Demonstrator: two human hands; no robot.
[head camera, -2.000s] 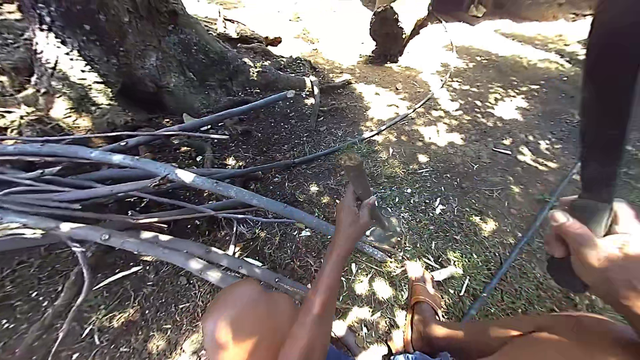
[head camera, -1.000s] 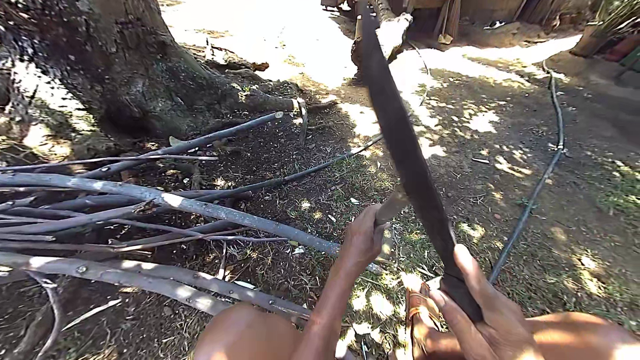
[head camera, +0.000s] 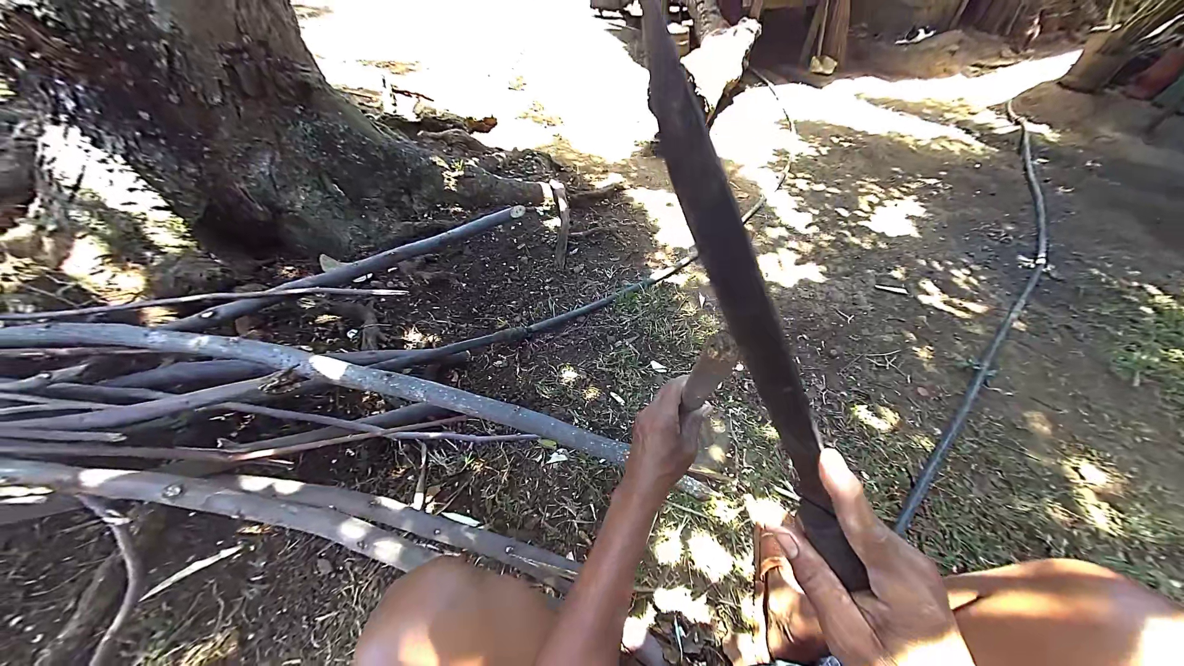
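My right hand (head camera: 869, 573), at the lower right of centre, grips the dark handle end of a machete (head camera: 740, 277). Its long dark blade points up and slightly left, to the top edge of the view. Left of the blade, my left hand (head camera: 664, 435) is closed around a short wooden stick (head camera: 710, 370), whose upper end stands out of the fist close to the blade. Whether stick and blade touch, I cannot tell. Below my left hand, the end of a long grey branch (head camera: 518, 416) lies on the ground.
Several cut branches (head camera: 277, 499) lie across the left side, near my knee. A tree trunk (head camera: 305, 157) with spreading roots rises at the upper left. A dark hose (head camera: 980, 370) runs along the ground at the right. My sandalled foot (head camera: 786, 592) is below the machete.
The machete, near the right edge two seconds ago, has moved left beside the stick. Its blade now leans left across the middle of the view.
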